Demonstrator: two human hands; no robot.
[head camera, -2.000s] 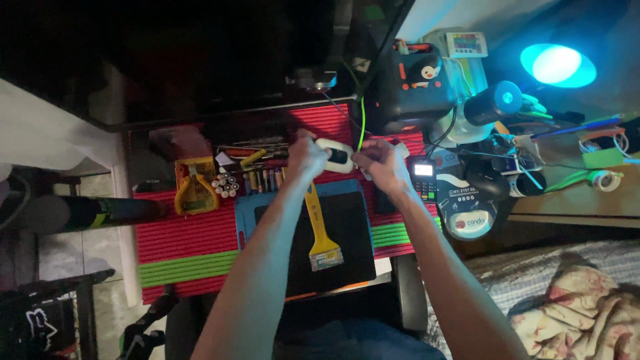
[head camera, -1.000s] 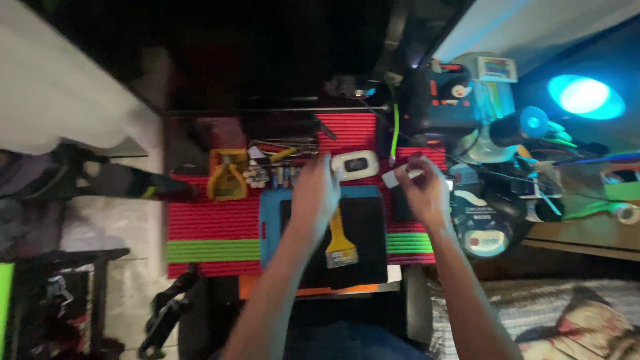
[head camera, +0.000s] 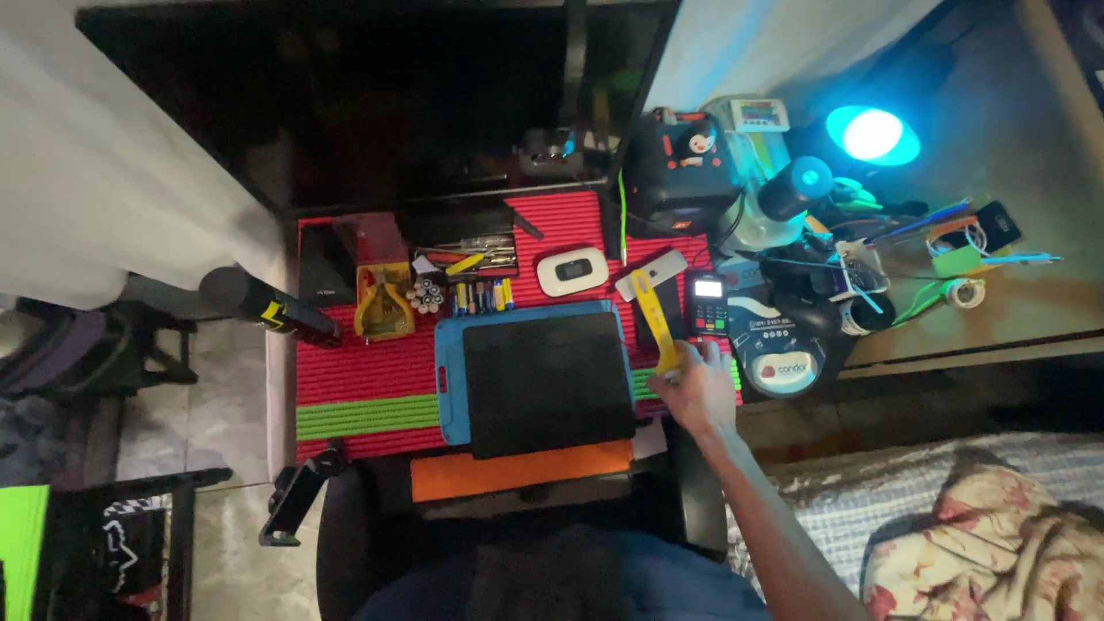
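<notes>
My right hand (head camera: 699, 384) grips the wide end of a yellow-handled scraper or brush (head camera: 655, 319), whose handle points up over a dark flat object (head camera: 657, 312) and a silver Apple device (head camera: 653, 274). A card payment terminal (head camera: 709, 304) lies just above and right of the hand. To its left, a black flat panel (head camera: 548, 384) rests on a blue tray or board (head camera: 451, 379). Above the board sits a white oval device with a dark screen (head camera: 572, 271). My left hand is out of view.
Yellow-handled pliers (head camera: 384, 302), batteries (head camera: 483, 296) and screwdrivers (head camera: 470, 259) line the red mat's back left. A large dark screen (head camera: 371, 103) stands behind. At right are a black speaker-like box (head camera: 681, 172), a lit blue lamp (head camera: 873, 135) and a black computer mouse (head camera: 811, 312).
The yellow tool, earlier lying on the black panel, is now at the right in my right hand. My left hand has left the view. The silver device lies on the mat.
</notes>
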